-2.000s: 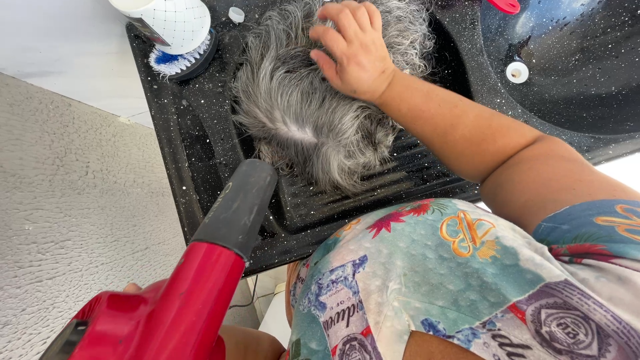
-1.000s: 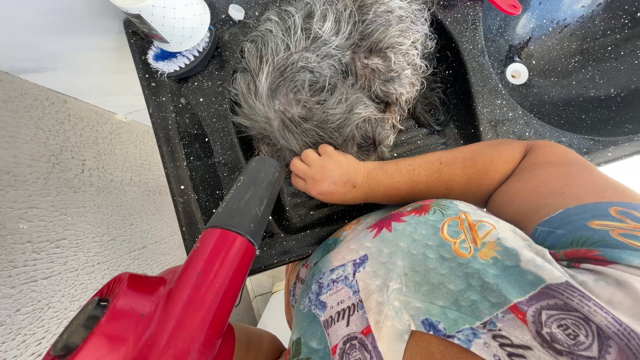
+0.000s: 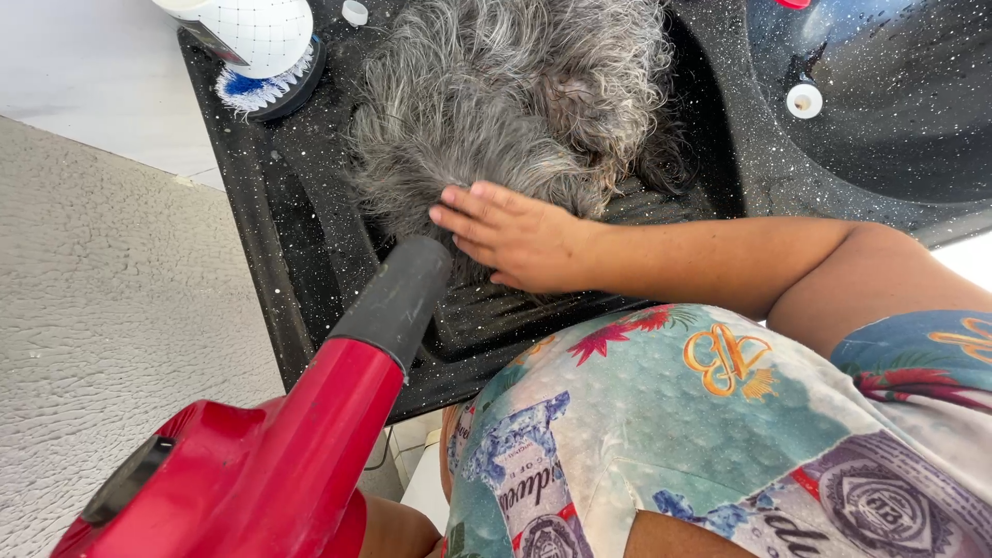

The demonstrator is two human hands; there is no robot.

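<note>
The curly grey coat of what looks like a dog (image 3: 480, 101) lies on the ridged drainboard of a black speckled sink; its face cannot be made out. My right hand (image 3: 519, 236) rests flat on the near edge of the fur, fingers extended and holding nothing. Just left of my fingertips is the black nozzle of a red hair dryer or pet blower (image 3: 310, 418), angled up toward the coat. The blower's body fills the lower left. A piece of my left forearm (image 3: 395, 527) shows beside it, but my left hand is hidden.
A white bottle (image 3: 267, 35) and a blue-and-white bristle brush (image 3: 267, 85) stand at the upper left corner, with a white cap (image 3: 355, 13) nearby. The sink basin (image 3: 891, 116) is at right, with a small white round piece (image 3: 804, 101) at its rim. A textured light surface (image 3: 101, 287) lies left.
My right hand has come down from the top of the coat to its near edge, and its fingers, curled a second ago, are now extended. The fur's parting seen earlier no longer shows.
</note>
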